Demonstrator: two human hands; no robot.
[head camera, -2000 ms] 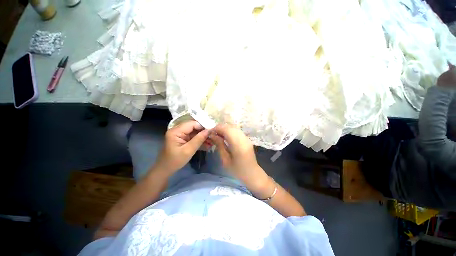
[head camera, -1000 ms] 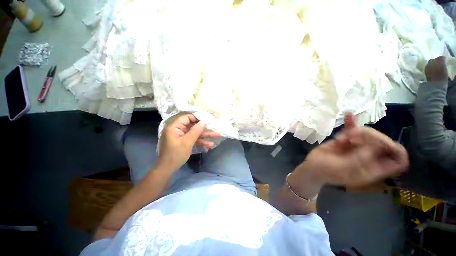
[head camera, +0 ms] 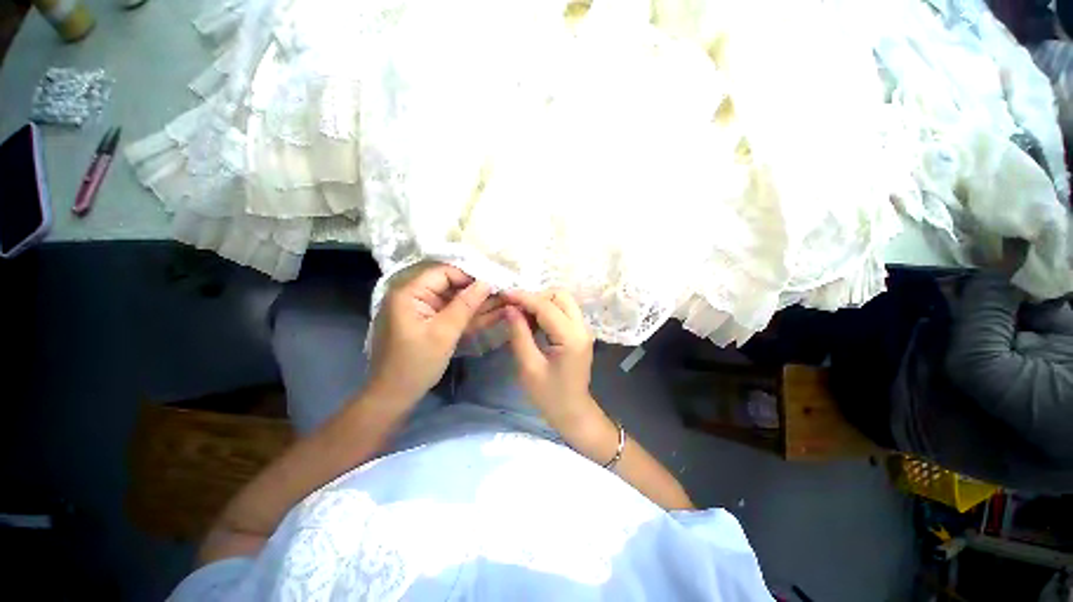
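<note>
A large ivory lace garment (head camera: pixel 565 153) lies over the table and hangs past its front edge, much of it overexposed. Its lace hem (head camera: pixel 630 318) reaches down above my lap. My left hand (head camera: pixel 426 323) pinches the hem between thumb and fingers. My right hand (head camera: pixel 551 347) is beside it, thumb and fingertips close together at the same edge, nearly touching my left fingers. Any needle or thread between the fingertips is too small to see.
On the pale table (head camera: pixel 141 71) at left are a phone (head camera: pixel 21 188), red-handled snips (head camera: pixel 97 172), a speckled silver-white clump (head camera: pixel 71 97) and a tan cone (head camera: pixel 65 17). A person's grey sleeve (head camera: pixel 1012 365) is at right, near a wooden stool (head camera: pixel 818 412) and yellow crate (head camera: pixel 947 480).
My right hand has come back from far out at the right to the hem beside my left hand. My left hand still pinches the hem. The other person's arm has shifted lower.
</note>
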